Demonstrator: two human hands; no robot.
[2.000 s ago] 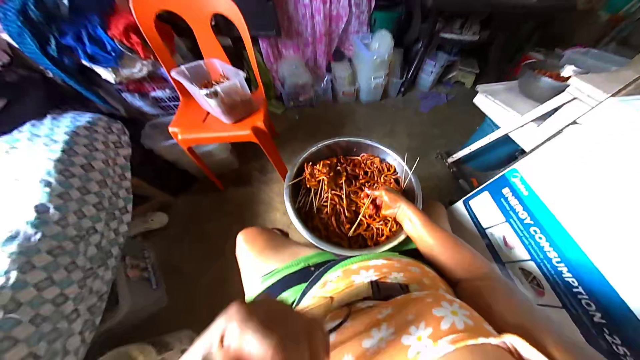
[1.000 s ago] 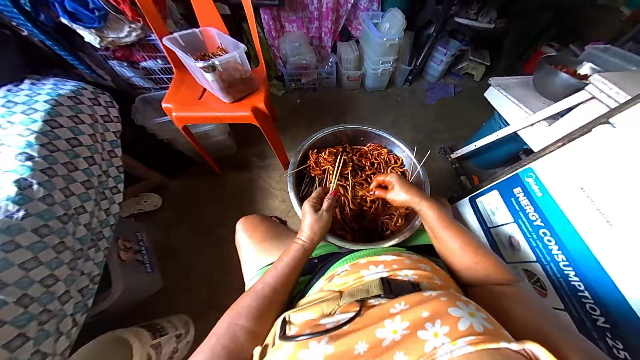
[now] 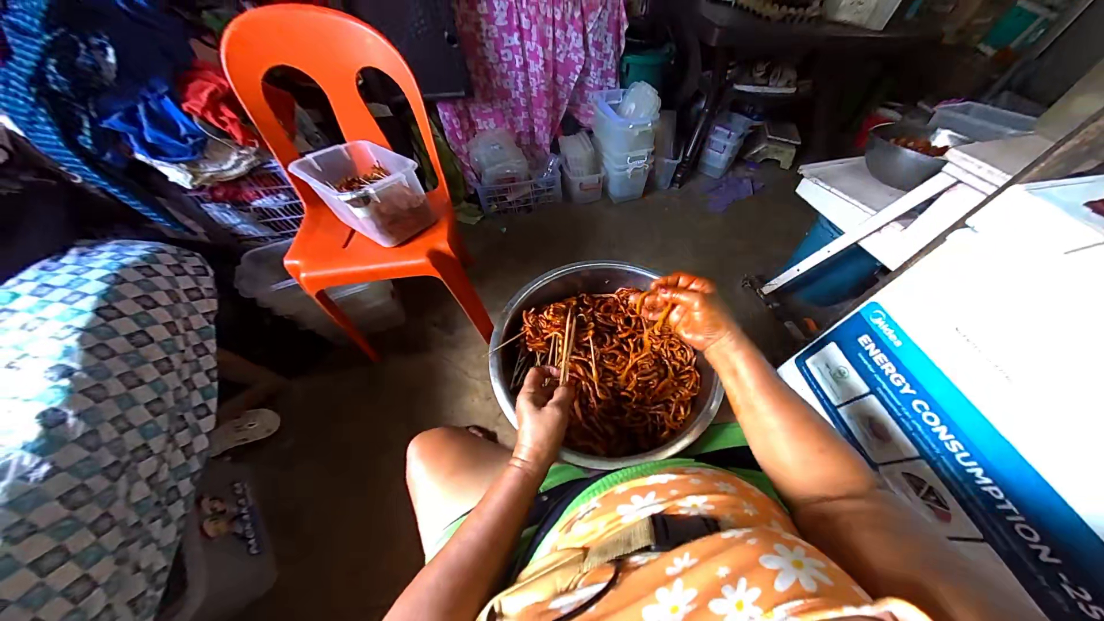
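Note:
A round metal basin (image 3: 511,390) in front of my lap holds a heap of long, reddish-brown, sauce-coated strands (image 3: 634,371); what they are made of I cannot tell. Over its left part, my left hand (image 3: 543,404) pinches thin wooden skewers (image 3: 567,343) that point away from me. More skewers lean at the basin's left side. At the upper right rim, my right hand (image 3: 687,312), smeared with orange sauce, has its fingers curled around a few strands that hang from it.
An orange plastic chair (image 3: 362,263) ahead on the left carries a clear plastic tub (image 3: 366,191) with skewered pieces. To the right are a large printed carton (image 3: 914,423) and a metal pot (image 3: 906,159) on a white surface. A checked cloth (image 3: 103,388) covers something at left.
My left hand, blurred near the lap two seconds ago, came to the basin and holds skewers. My right hand has risen from the heap toward the far right rim with strands in its fingers.

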